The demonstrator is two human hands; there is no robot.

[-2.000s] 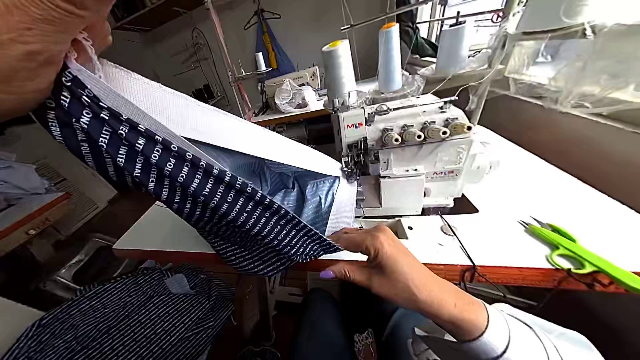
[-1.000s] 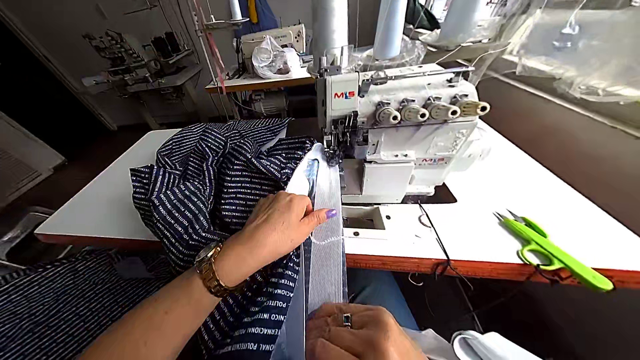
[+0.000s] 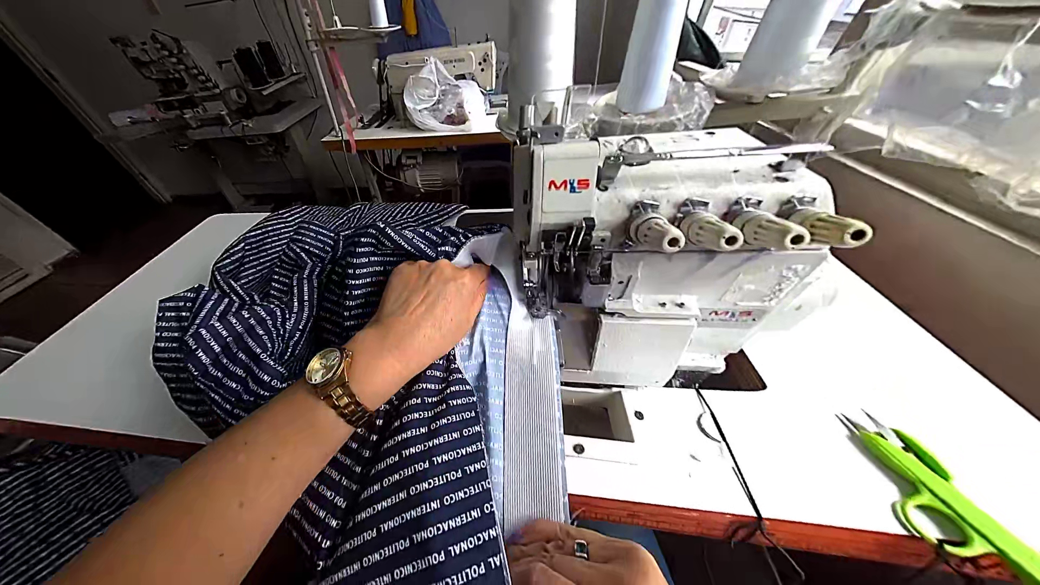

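A white overlock sewing machine (image 3: 682, 244) stands on the white table. Navy fabric with printed white lettering (image 3: 422, 479) is bunched left of it and hangs over the front edge. The fabric's pale striped edge (image 3: 532, 414) runs up to the presser foot. My left hand (image 3: 435, 313), with a gold watch on the wrist, grips the folded cloth just left of the needle area, its fingertips partly hidden. My right hand (image 3: 581, 556), wearing a ring, holds the pale edge low down at the table's front. Green-handled thread snips (image 3: 934, 487) lie at the right.
Thread cones (image 3: 650, 57) rise behind the machine. Another sewing machine (image 3: 443, 69) with a plastic bag (image 3: 443, 97) is behind, on a second table. Black cord (image 3: 731, 455) hangs over the front edge. More dark striped cloth (image 3: 65, 504) lies low at the left.
The raised cloth now lies bunched on the table. My right hand has moved from beside the machine's front to lower down on the pale edge. Since one second ago, my left hand has moved up toward the needle area.
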